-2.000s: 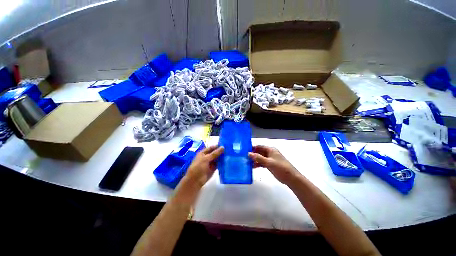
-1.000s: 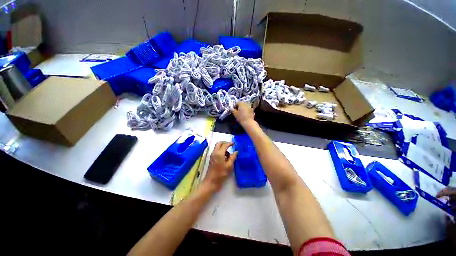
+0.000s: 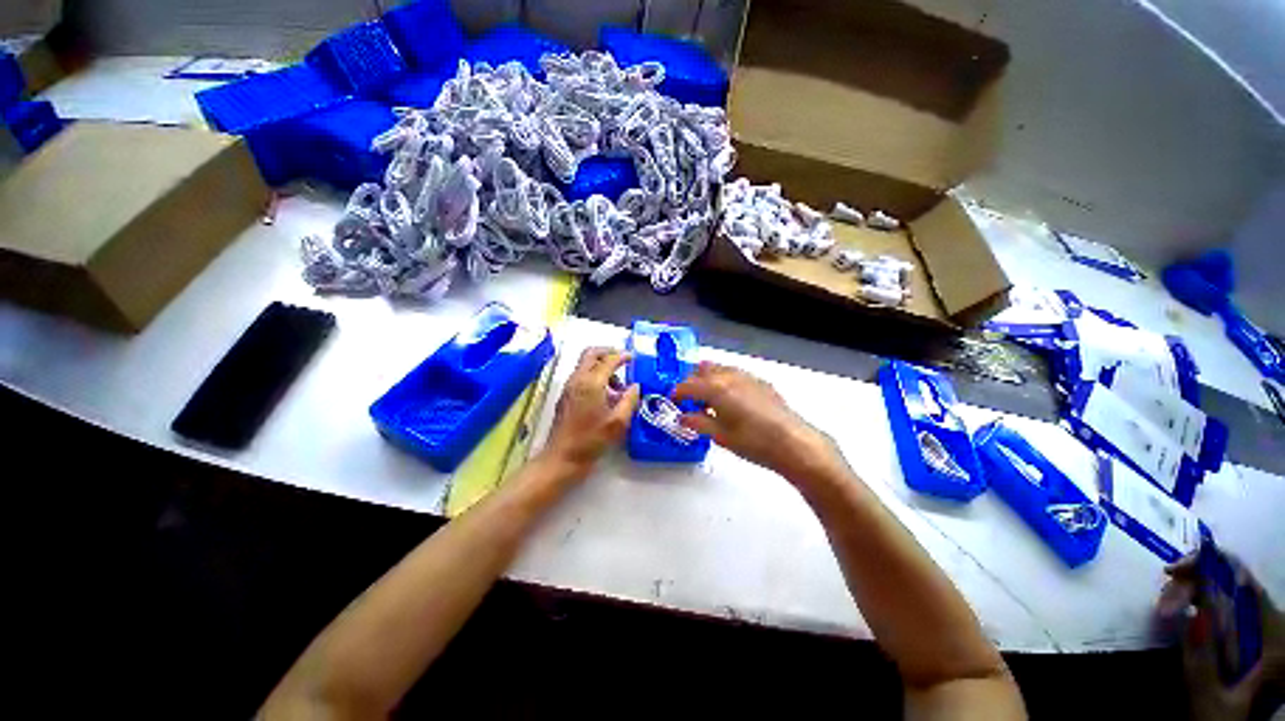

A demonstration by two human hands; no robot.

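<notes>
A blue blister tray (image 3: pixel 664 348) lies on the white tabletop in front of me. A coiled white charging cable (image 3: pixel 662 416) sits in its near part. My left hand (image 3: pixel 595 404) is at the tray's left side, fingers on its edge. My right hand (image 3: pixel 736 411) has its fingertips on the cable coil from the right; the fingers partly hide it. Another blue tray (image 3: pixel 458 387) lies to the left on a yellow strip (image 3: pixel 483 476). A large heap of white cables (image 3: pixel 529 183) lies behind.
An open carton (image 3: pixel 846 211) with white adapters stands behind right. Two filled trays (image 3: pixel 932 431) lie right, near printed sleeves (image 3: pixel 1136 406). Another person's hand (image 3: pixel 1215 627) is at far right. A black phone (image 3: pixel 255 375) and closed carton (image 3: pixel 124 218) are left. Spare trays (image 3: pixel 326 113) are behind.
My right hand has come back from the cable heap to the tray, and a coil now sits in it. The camera view has shifted. The neighbour's hand shows more at the right.
</notes>
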